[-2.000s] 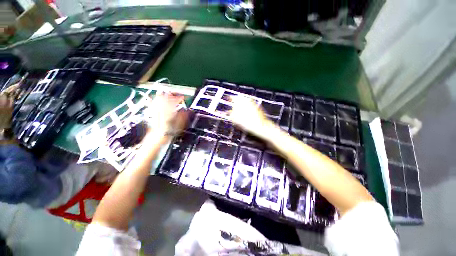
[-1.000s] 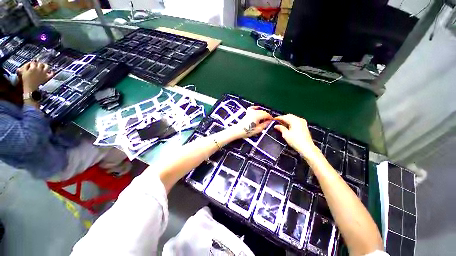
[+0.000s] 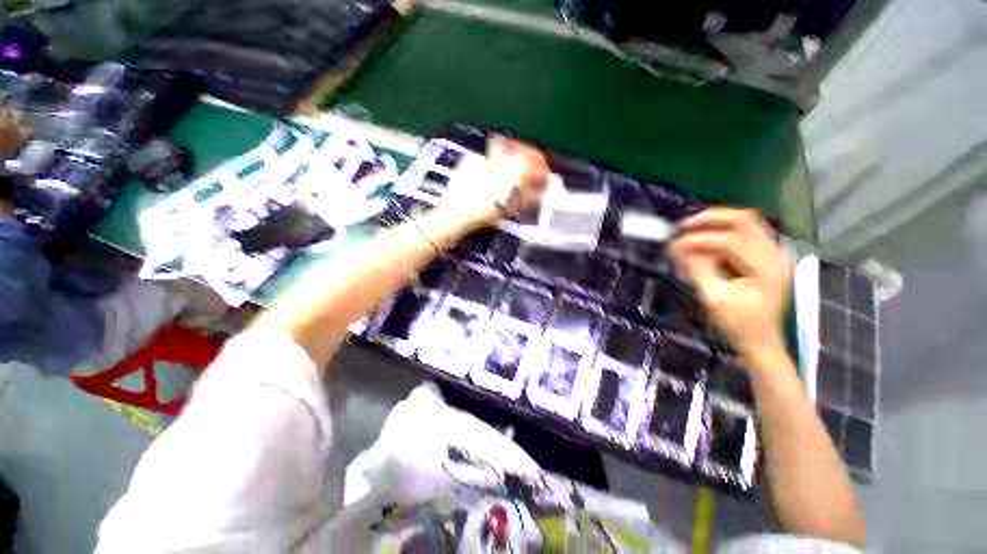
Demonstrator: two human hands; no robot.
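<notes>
The head view is blurred. My left hand (image 3: pixel 515 182) is at the upper left of the black blister tray (image 3: pixel 417 355), its fingers closed on the white-lined sticker sheet (image 3: pixel 574 214), which lies across the tray. My right hand (image 3: pixel 738 265) is over the tray's upper right, apart from my left. Its fingertips pinch a small piece (image 3: pixel 647 226), pale at its top edge and dark below. Silver-rimmed frames (image 3: pixel 563 365) sit upright in the tray's near row. The pockets under my hands are partly hidden.
White waste backing (image 3: pixel 206 233) lies in a heap at left, with a dark patch on it. A stack of sticker sheets (image 3: pixel 847 357) is at the right edge. Other black trays (image 3: pixel 271 49) and another person's sleeve (image 3: pixel 38 281) are at left. A red stool (image 3: pixel 157 368) is below.
My hands were together at the sheet a second ago. My right hand has moved right with a small piece at its fingertips; my left has moved slightly left and up. The view has shifted.
</notes>
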